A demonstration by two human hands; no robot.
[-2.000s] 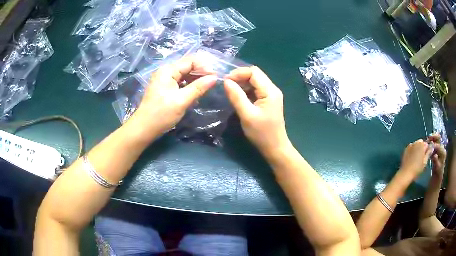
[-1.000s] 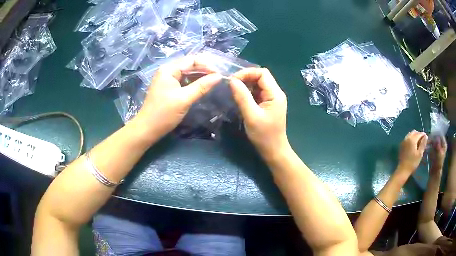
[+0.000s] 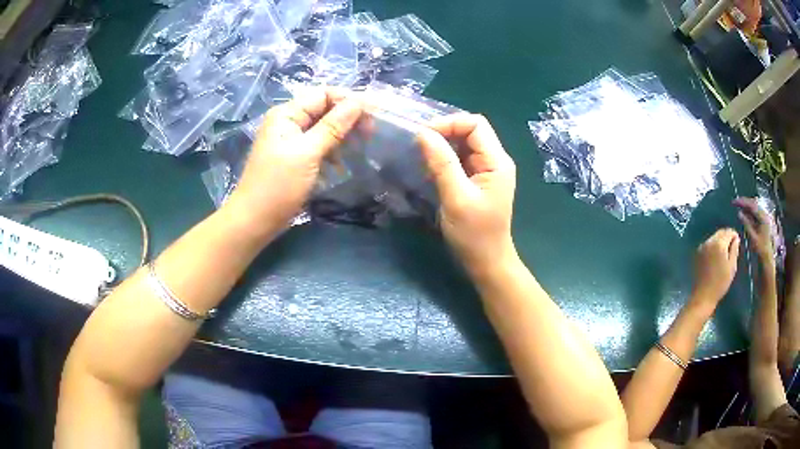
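A clear zip-lock bag (image 3: 382, 162) hangs between my hands, with dark loops low inside it. My left hand (image 3: 294, 153) pinches the left end of its top edge between thumb and fingers. My right hand (image 3: 474, 180) pinches the right end of the same edge. The seal strip shows as a bright line between the two hands. Behind my left hand lies a large loose pile of bags (image 3: 206, 79). A smaller rounded pile of bags (image 3: 645, 145) with strong glare lies to the right.
A far-left pile of bags (image 3: 48, 105) lies beyond a white power strip (image 3: 53, 259) and its curving cord (image 3: 132, 210). Another person's hands (image 3: 719, 263) are at the right bench edge. Thin yellow-green wires (image 3: 759, 145) and metal bars are at the far right.
My hands have moved apart along the bag's top edge, left hand slightly left and right hand slightly right. More of the bag shows between them. The other person's hands have separated.
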